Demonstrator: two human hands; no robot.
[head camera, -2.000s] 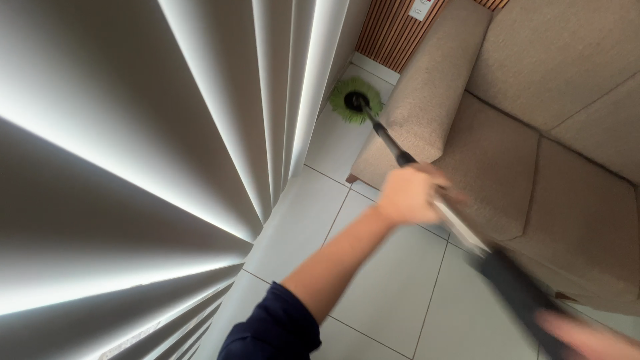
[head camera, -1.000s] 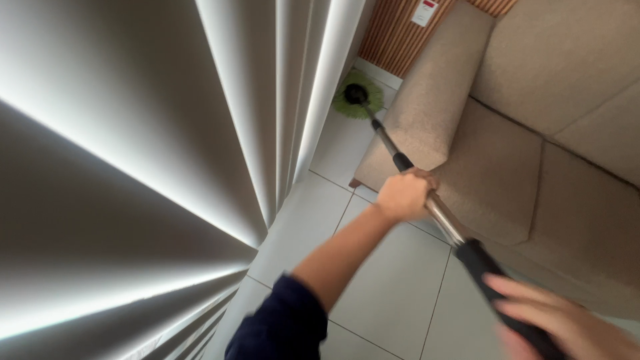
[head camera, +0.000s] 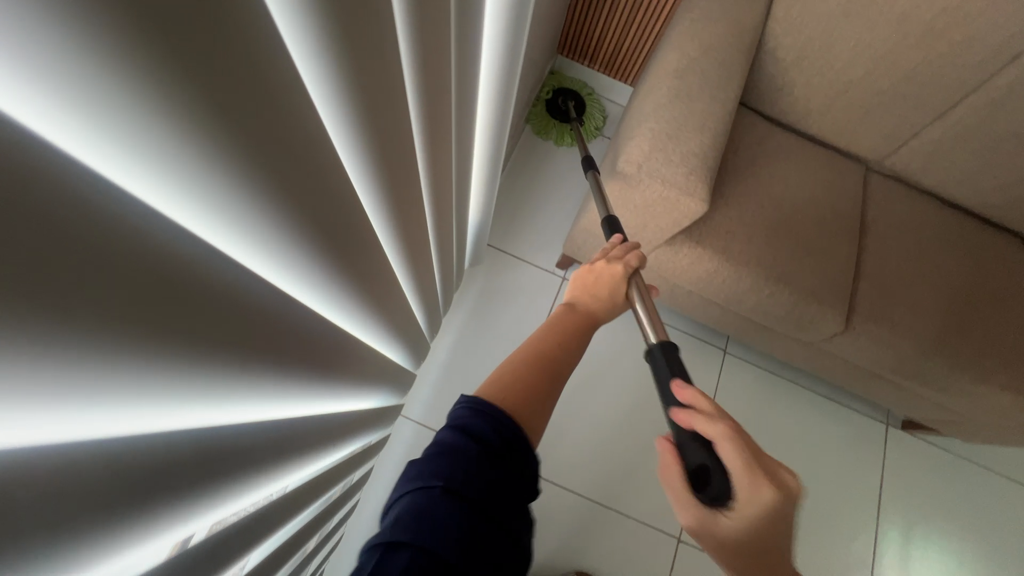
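A mop with a metal telescopic pole (head camera: 648, 310) runs from the lower right up to its round green fringed head (head camera: 566, 109), which lies on the tiles in the corner beside the sofa arm. My left hand (head camera: 606, 280) is wrapped around the pole just below a black collar. Around the black grip (head camera: 688, 428) at the pole's near end is my right hand (head camera: 732, 472), its fingers on one side and thumb on the other. The end of the grip shows against the palm.
A beige fabric sofa (head camera: 784, 232) stands along the right, on short wooden feet. Tall vertical blinds (head camera: 240, 240) fill the left side. Behind the mop head are a white baseboard (head camera: 596, 78) and a wooden slatted panel (head camera: 616, 36). Pale tiles (head camera: 608, 400) cover the floor.
Both hands have stayed on the mop. The pole stands steeper in the view than before, and my right hand has come further into sight. The mop head remains in the corner.
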